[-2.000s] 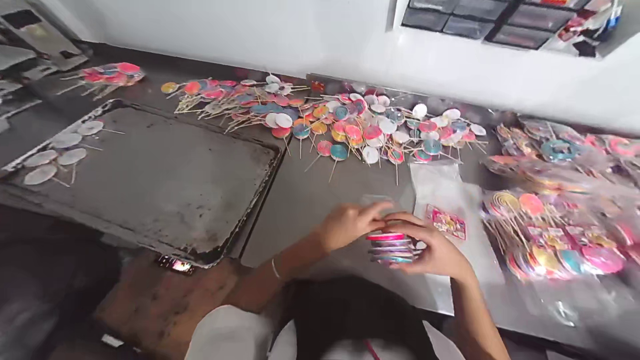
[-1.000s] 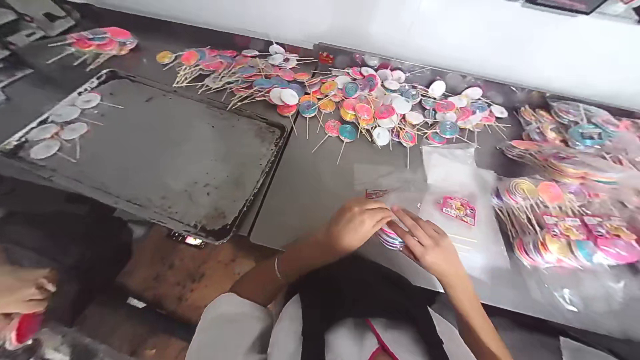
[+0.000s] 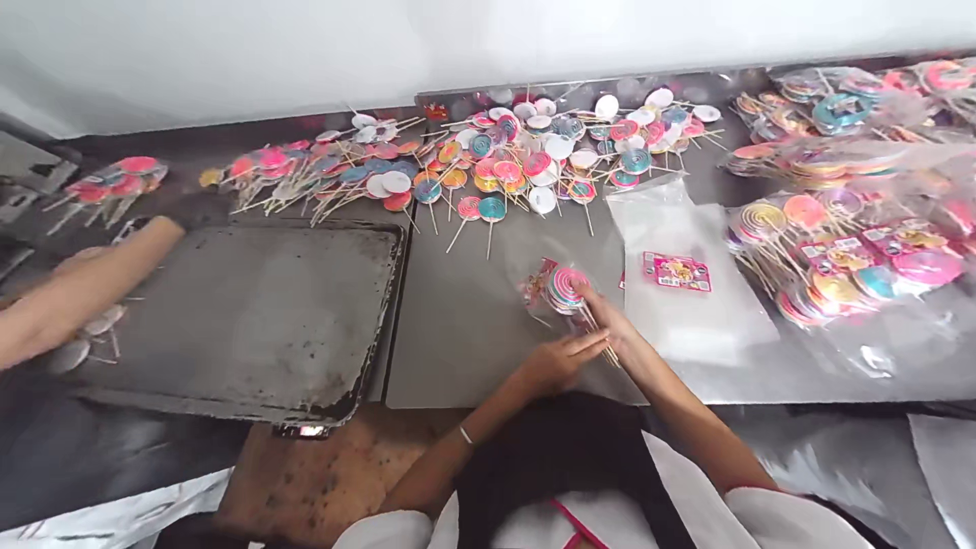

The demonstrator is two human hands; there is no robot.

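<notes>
A stack of spiral lollipops [image 3: 566, 288], pink on top, lies tilted over the metal table with its sticks toward me. My right hand [image 3: 610, 319] grips it where the candy meets the sticks. My left hand [image 3: 555, 364] has its fingers against the lower sticks; whether it grips them is unclear. A clear plastic bag with a printed label [image 3: 543, 276] lies beside and partly under the candy heads. To the right, clear plastic bags [image 3: 690, 332] lie flat, with a pink printed label [image 3: 677, 272] on them.
Loose lollipops [image 3: 507, 164] are heaped along the wall. Bagged lollipops [image 3: 854, 267] cover the right side. At left is a worn baking tray [image 3: 259, 305] with a few white lollipops [image 3: 70, 355]. Another person's forearm [image 3: 91, 293] reaches over it, near a pink lollipop bundle [image 3: 126, 181].
The lollipop stack, largely hidden by my hands one second ago, now shows with its sticks toward me. Another person's arm has come in over the tray at left.
</notes>
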